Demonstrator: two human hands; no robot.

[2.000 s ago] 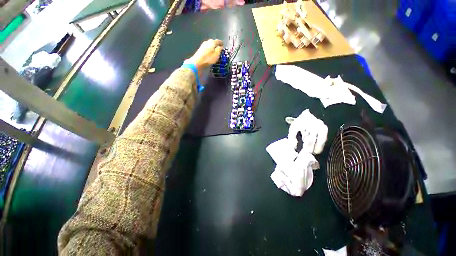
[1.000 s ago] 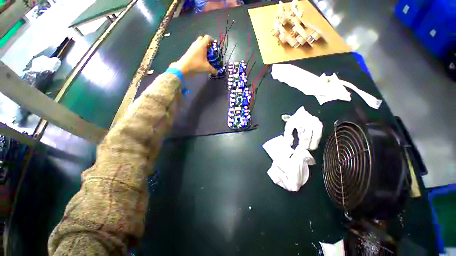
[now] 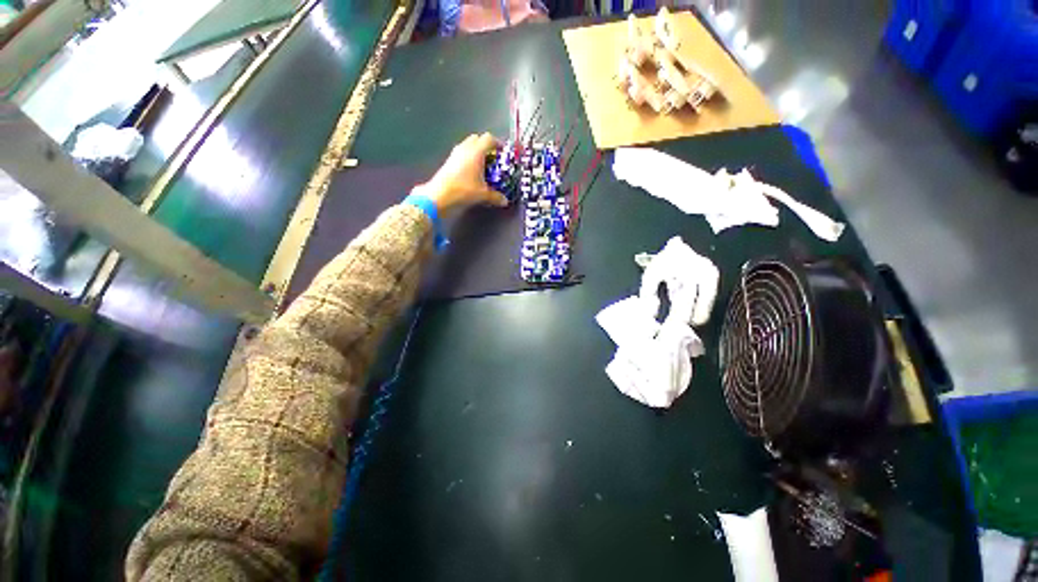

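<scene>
My left hand [image 3: 467,175], with a blue wrist strap [image 3: 429,221], holds a circuit board group [image 3: 502,171] at its edges, just left of the upper end of a row of boards. That row of circuit boards [image 3: 545,227] lies at the right side of the black mat [image 3: 376,222], with blue and white components facing up. Red and black lead wires [image 3: 582,188] stick out to the upper right. Whether the held group touches the mat is hard to tell. My right hand is not in view.
A black round fan [image 3: 765,352] stands at right. White crumpled cloth [image 3: 655,341] and a long white strip [image 3: 694,191] lie left of it. A brown board with beige pieces [image 3: 592,68] is at the far end. The conveyor edge [image 3: 324,182] runs along the left.
My left hand has lowered the board group from its raised, tilted position and brought it nearer, beside the row. The view has shifted slightly, and a blue coiled cord now shows beside the sleeve.
</scene>
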